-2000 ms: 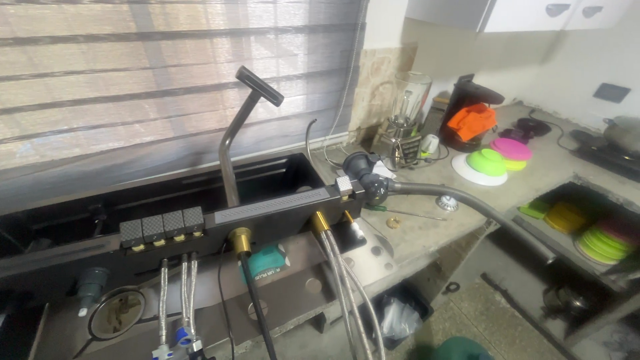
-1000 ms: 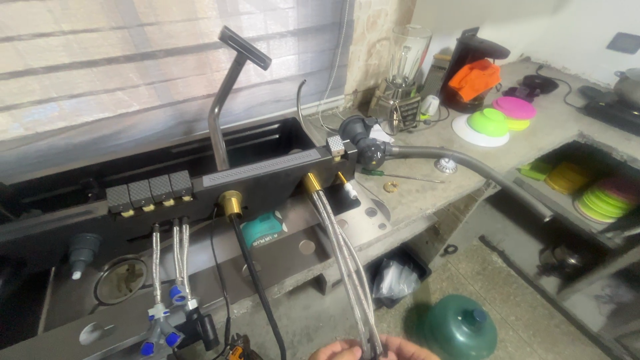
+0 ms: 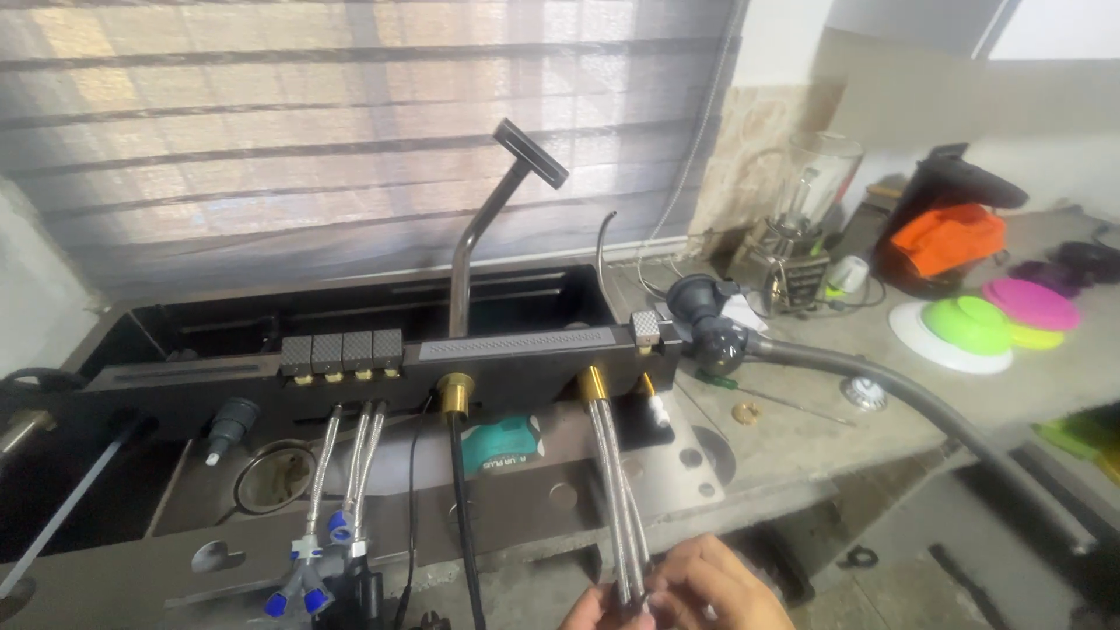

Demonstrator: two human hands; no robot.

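Note:
At the bottom edge, my left hand [image 3: 588, 612] and my right hand [image 3: 717, 588] hold the lower part of the braided steel hoses [image 3: 619, 499]. These hoses hang from a brass fitting [image 3: 593, 383] on the black sink panel [image 3: 525, 376]. Left of them, a black hose [image 3: 462, 516] runs down from another brass nut [image 3: 455, 394]. Shorter braided hoses [image 3: 319, 477] lead to valve fittings with blue caps [image 3: 308, 586]. A tall metal faucet [image 3: 462, 280] rises behind the panel. The hose ends in my hands are hidden.
Right of the sink, a grey drain trap [image 3: 713, 328] with a long grey pipe [image 3: 884, 376], a screwdriver [image 3: 719, 380] and a brass ring [image 3: 745, 414] rest on the concrete counter. A blender [image 3: 801, 227] and coloured bowls [image 3: 967, 324] stand farther back. A teal package [image 3: 503, 442] lies below the panel.
My hands, out of view two seconds ago, came in at the bottom edge and now show more fully on the braided hoses. The view has swung left.

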